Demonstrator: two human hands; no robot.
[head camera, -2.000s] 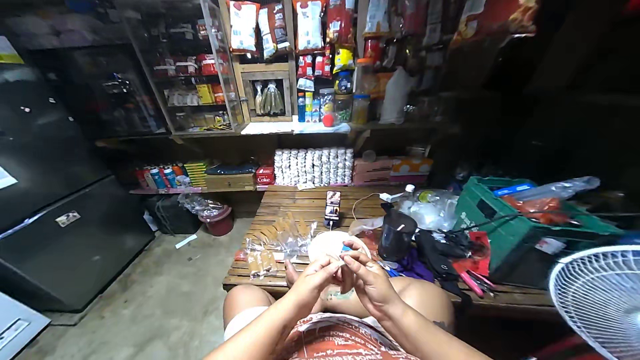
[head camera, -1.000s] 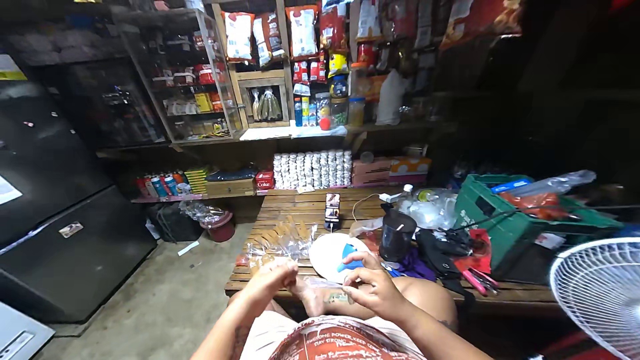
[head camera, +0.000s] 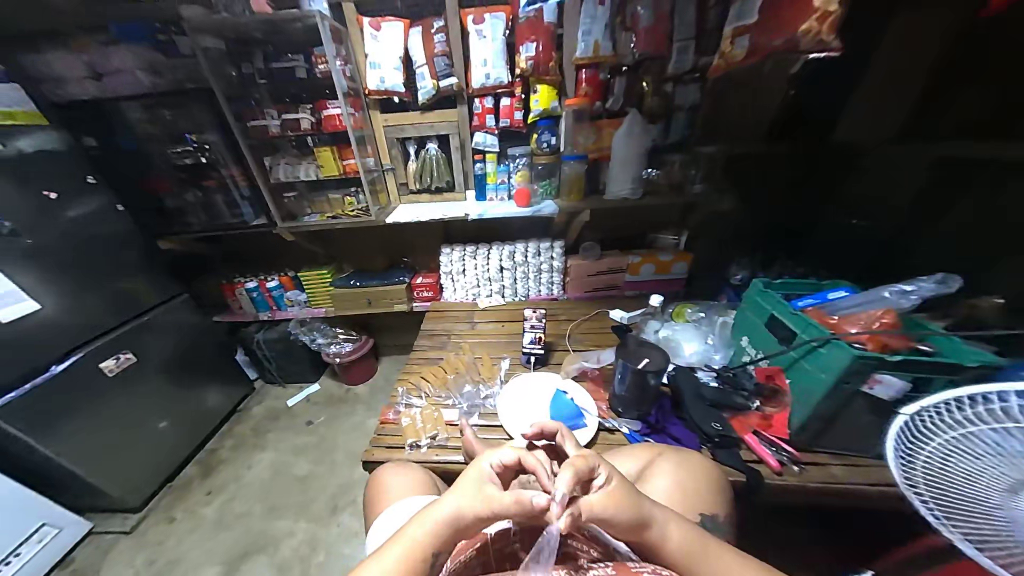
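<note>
My left hand (head camera: 504, 484) and my right hand (head camera: 588, 480) meet above my lap, and their fingertips pinch a narrow clear plastic bag (head camera: 542, 550) that hangs down between them. Just beyond the fingers is a round white plate (head camera: 524, 404) with a blue piece (head camera: 567, 410) lying on it; the blue piece's material cannot be told. Left of the plate, small clear packets with brown contents (head camera: 424, 426) lie on the slatted wooden table (head camera: 448, 320). A phone (head camera: 534, 336) stands upright behind the plate, with a cable at its base.
A dark cylindrical container (head camera: 638, 376), a black strap bag (head camera: 704, 408) and pink-handled tools (head camera: 764, 452) are on the right side. Farther right are a green plastic crate (head camera: 832, 376) and a white fan (head camera: 968, 472). A dark red bucket (head camera: 352, 364) stands on the floor at left.
My hands, apart one second ago, have come together on the clear bag. The blue piece, at my right hand then, now lies on the plate, clear of my fingers.
</note>
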